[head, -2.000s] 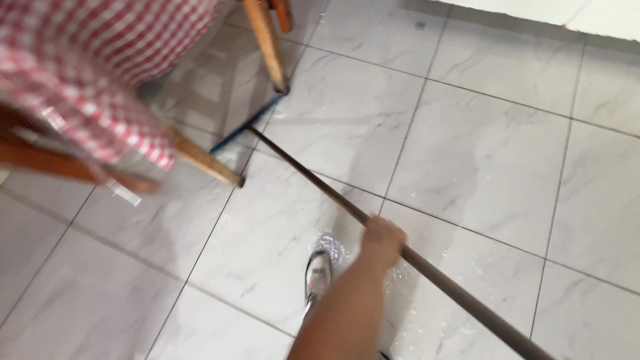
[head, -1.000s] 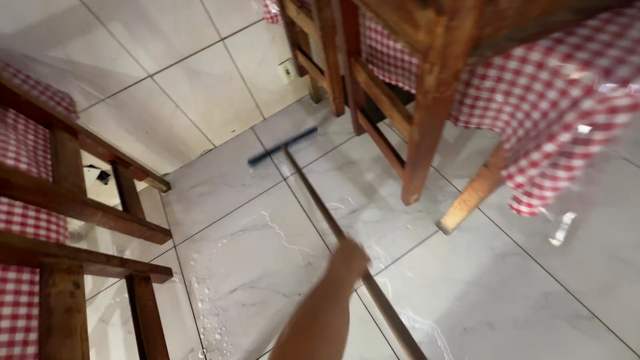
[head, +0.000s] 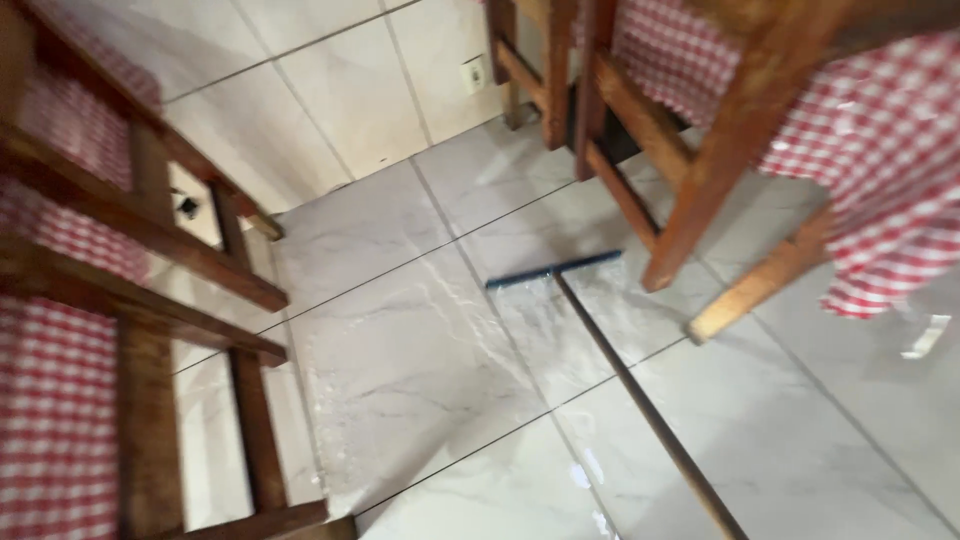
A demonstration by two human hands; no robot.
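Observation:
A floor squeegee with a blue head (head: 555, 270) lies against the wet tiled floor (head: 420, 360), between the chairs at left and the furniture at right. Its long brown handle (head: 660, 424) slants down to the lower right and leaves the frame at the bottom edge. Water and suds show around the blade and along the tile to its left. Neither my left hand nor my right hand is in the picture, so what holds the handle is hidden.
Wooden chairs (head: 146, 390) with red checked cloth stand at left. More wooden furniture (head: 705, 172) with a checked tablecloth (head: 892, 165) is at right, one leg (head: 757, 277) near the squeegee. Behind is a tiled wall (head: 337, 97) with a socket (head: 474, 74). A whitish scrap (head: 926, 337) is at far right.
The squeegee head has moved away from the wall, back across the wet floor. The hand seen on the handle in both earlier frames is out of view now.

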